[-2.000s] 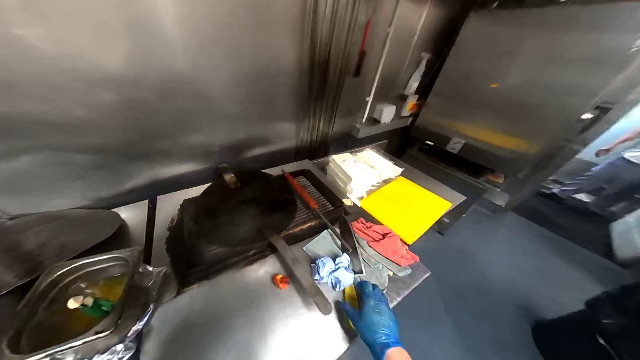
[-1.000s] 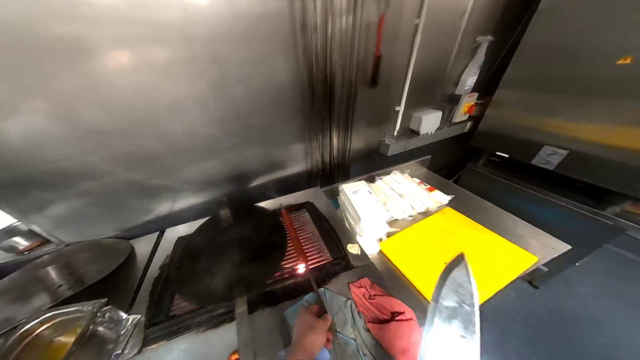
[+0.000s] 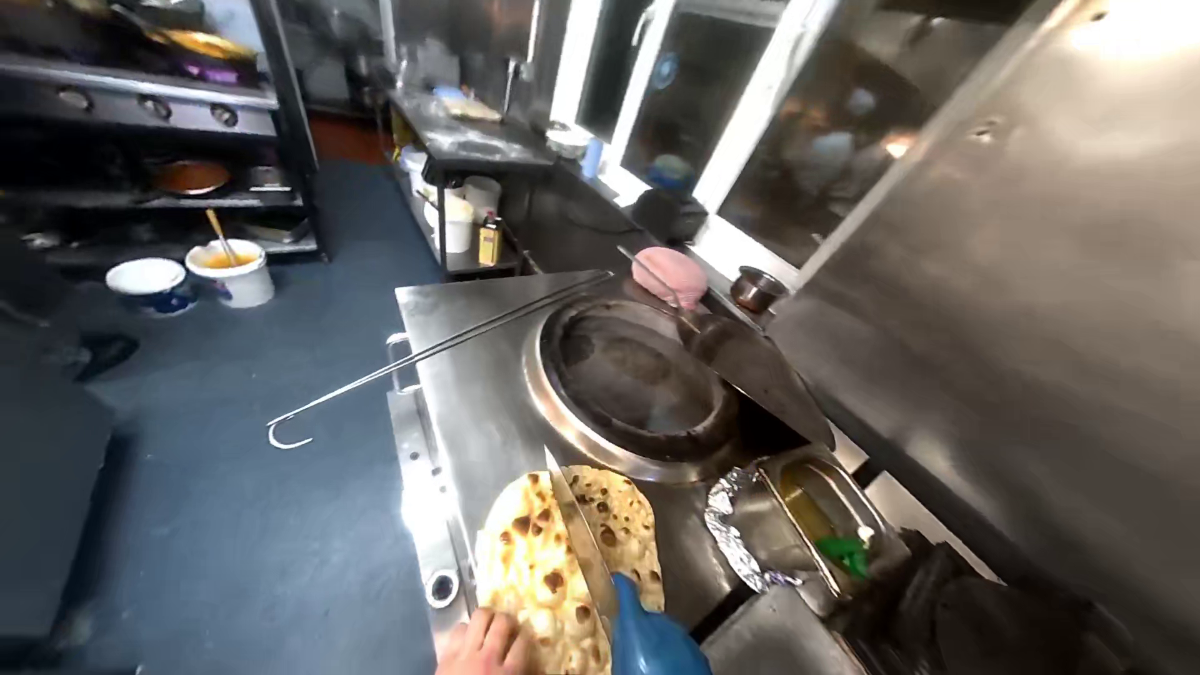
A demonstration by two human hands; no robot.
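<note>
My right hand (image 3: 654,637), in a blue glove, is closed around a kitchen knife at the bottom of the view. The knife's blade (image 3: 583,539) lies lengthwise over a browned flatbread (image 3: 534,562), with more bread (image 3: 623,516) on the blade's right side. The bread lies on the steel top near its front edge. My bare left hand (image 3: 485,643) rests its fingertips on the lower left edge of the bread; the rest of that hand is cut off by the frame.
Beyond the bread is a round tandoor opening (image 3: 637,370) with a dark lid (image 3: 759,370) leaning beside it. Two long metal skewers (image 3: 441,347) lie across the top, hooked end over the floor. A steel pan of liquid (image 3: 816,511) and crumpled foil (image 3: 731,534) sit at right. Buckets (image 3: 234,277) stand on the floor.
The view has swung far left, from the grill and yellow board to the tandoor. The knife, raised one second ago, is now down on the bread, and the bread has come into view.
</note>
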